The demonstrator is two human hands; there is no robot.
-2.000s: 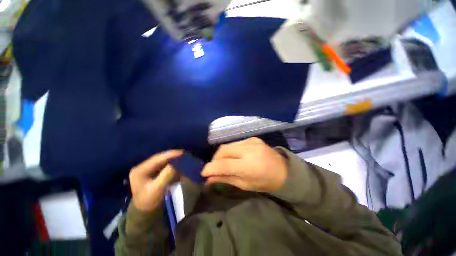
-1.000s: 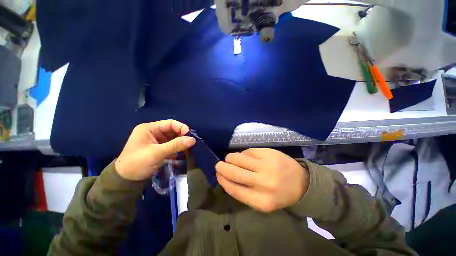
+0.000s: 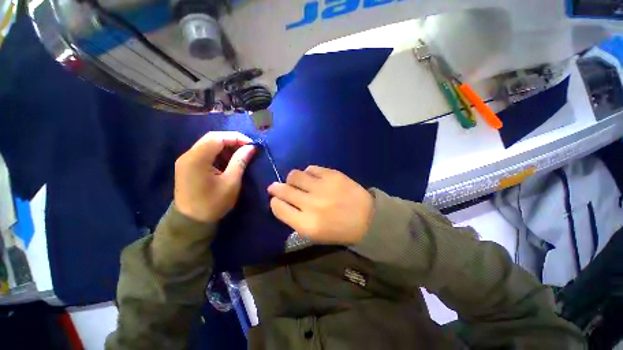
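My left hand [image 3: 210, 176] pinches one end of a small navy piece [image 3: 271, 161], seen nearly edge-on as a thin line. My right hand [image 3: 322, 205] pinches its other end. The piece is held just in front of the needle area of the sewing machine [image 3: 258, 102], above the large navy garment panel [image 3: 341, 102]. The panel lies under the machine head and spreads to both sides. The needle and presser foot cannot be made out clearly.
Green-handled snips [image 3: 458, 102] and an orange-handled tool [image 3: 481, 106] lie crossed at the right. A navy scrap [image 3: 536, 113] lies beyond them. A measuring tape [image 3: 471, 191] runs along the table edge. Grey cloth [image 3: 546, 212] hangs at the right. Clear plastic [image 3: 220, 292] shows near my lap.
Both hands have moved forward from the table's front edge to near the needle area, still holding the small piece between them. The view has shifted, showing more of the machine head.
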